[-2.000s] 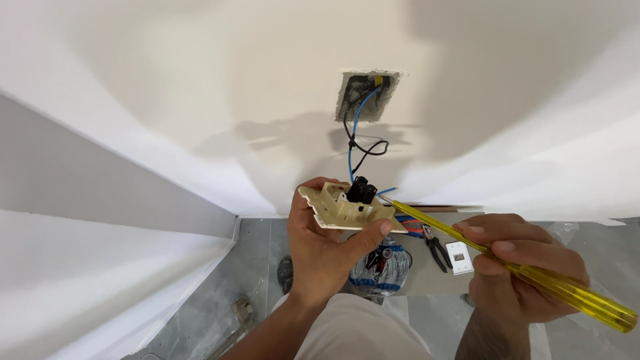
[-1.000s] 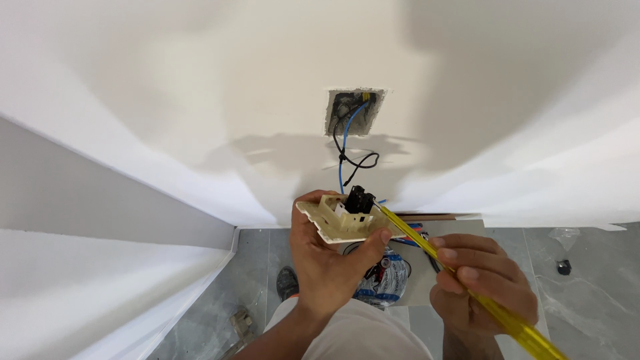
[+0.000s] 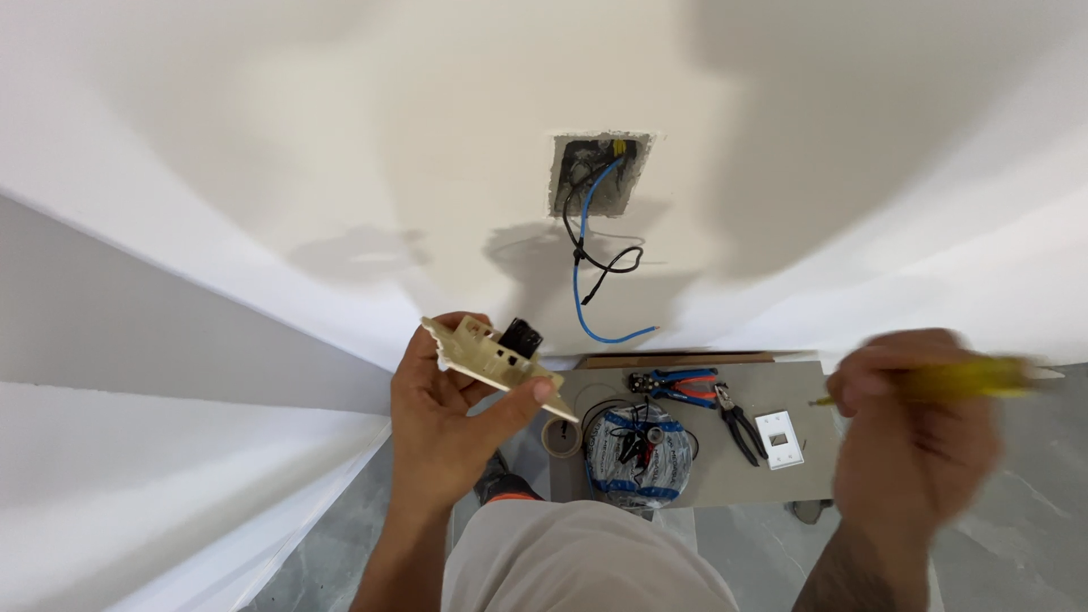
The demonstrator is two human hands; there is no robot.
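Note:
My left hand [image 3: 450, 416] grips a cream plastic mounting frame [image 3: 484, 357], tilted, with a black electrical module [image 3: 520, 338] fitted in it. Off to the right, my right hand [image 3: 918, 425] is closed around a yellow-handled screwdriver [image 3: 960, 376], blurred, its thin tip pointing left. From the recessed wall box [image 3: 599, 174] hang a blue wire [image 3: 595, 336] and a black wire [image 3: 625, 268], knotted around each other partway down. The blue wire's end is bare and stands apart from the module; the black one ends above it.
Below the wall box is a grey board or low table [image 3: 731, 484]. On it lie a wire stripper [image 3: 680, 387], black-handled pliers [image 3: 744, 429], a white cover plate [image 3: 779, 440], a wrapped coil of cable [image 3: 637, 459] and a roll of tape [image 3: 561, 438]. A side wall rises at left.
My right hand has moved right with the screwdriver, away from the module. The blue wire, earlier running down to the module, now hangs free of it. My left hand still holds the frame.

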